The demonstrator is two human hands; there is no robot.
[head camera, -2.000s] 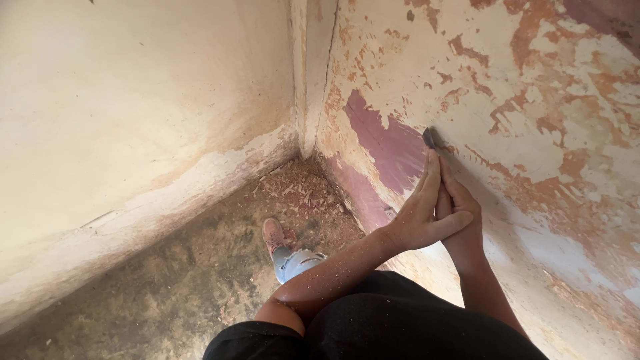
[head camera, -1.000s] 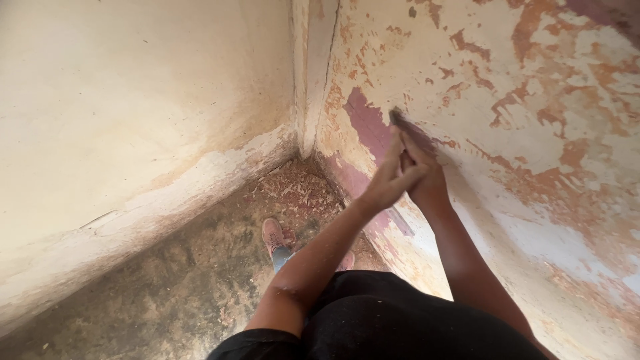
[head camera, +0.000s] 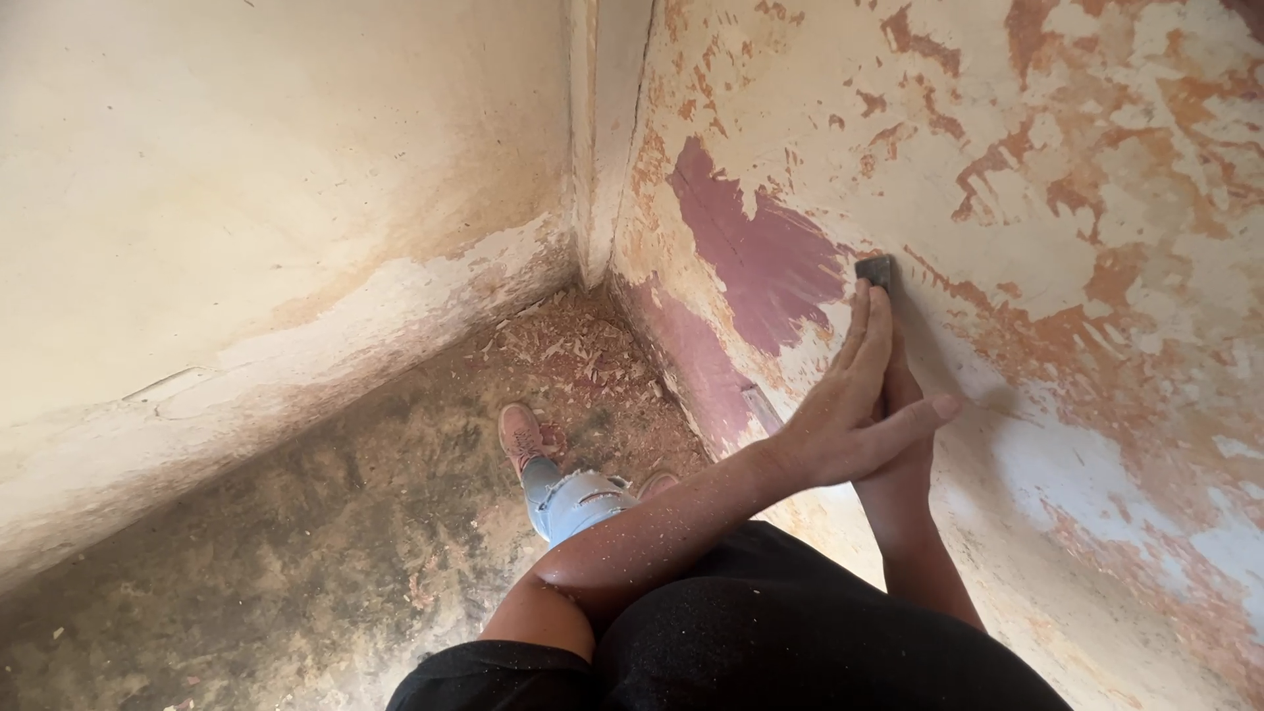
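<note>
A scraper with a dark flat blade (head camera: 875, 271) touches the wall at the right edge of a purple patch (head camera: 741, 252). Its handle is hidden by my hands. Behind and partly covered, my right hand (head camera: 901, 434) appears closed around the scraper. My left hand (head camera: 844, 410) lies flat over the right one, its straight fingers reaching to the blade and its thumb sticking out to the right. Cream paint (head camera: 869, 168) surrounds the patch, broken by orange-brown bare areas (head camera: 1076, 326).
A cream wall (head camera: 296, 178) on the left meets the scraped wall at a corner with a vertical strip (head camera: 585, 148). Paint flakes (head camera: 583, 346) litter the stained floor (head camera: 296, 523) there. A pink shoe (head camera: 519, 434) stands beside them.
Both hands and the scraper moved up and left over the purple patch, then back down and right to its right edge. More purple shows at the patch's upper part than two seconds ago.
</note>
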